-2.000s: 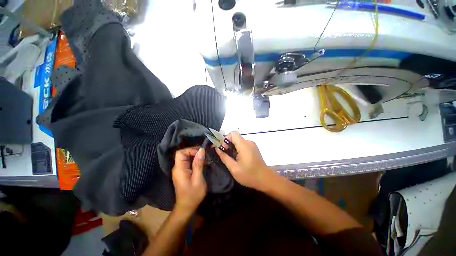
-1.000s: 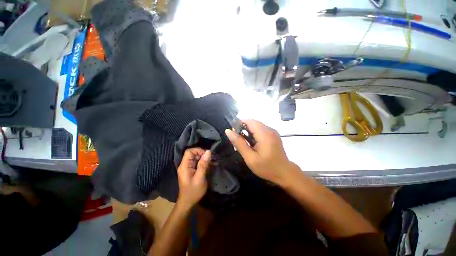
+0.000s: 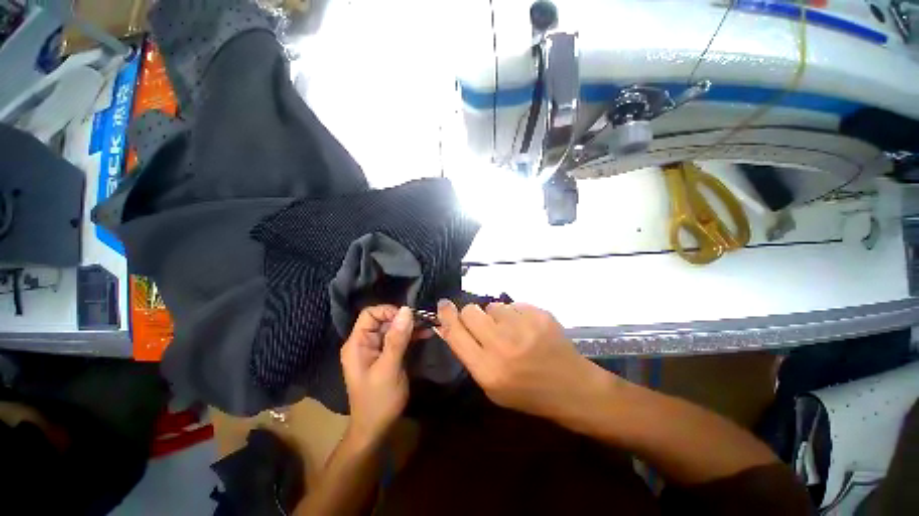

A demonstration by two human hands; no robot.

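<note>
The dark grey garment (image 3: 232,202) lies left of the needle area and over the table's front edge. Its finely striped ribbed trim (image 3: 302,297) is bunched beside my hands. My left hand (image 3: 375,358) pinches the garment's edge between thumb and fingers. My right hand (image 3: 514,348) has its fingertips against the same edge, close to my left fingertips. A small striped bit of cloth shows between them. The thread snips are not clearly visible; whether my right palm holds them is hidden.
The white sewing machine (image 3: 786,76) with a blue stripe stands at the back right. Yellow-handled scissors (image 3: 705,217) lie under its arm. An orange and blue packet (image 3: 151,328) is under the garment. The ruler-marked table edge (image 3: 705,341) runs across the front.
My right hand has come back from beside the needle area to my left fingertips. The snips' blades, seen earlier in my right hand, no longer show. My left hand still pinches the garment.
</note>
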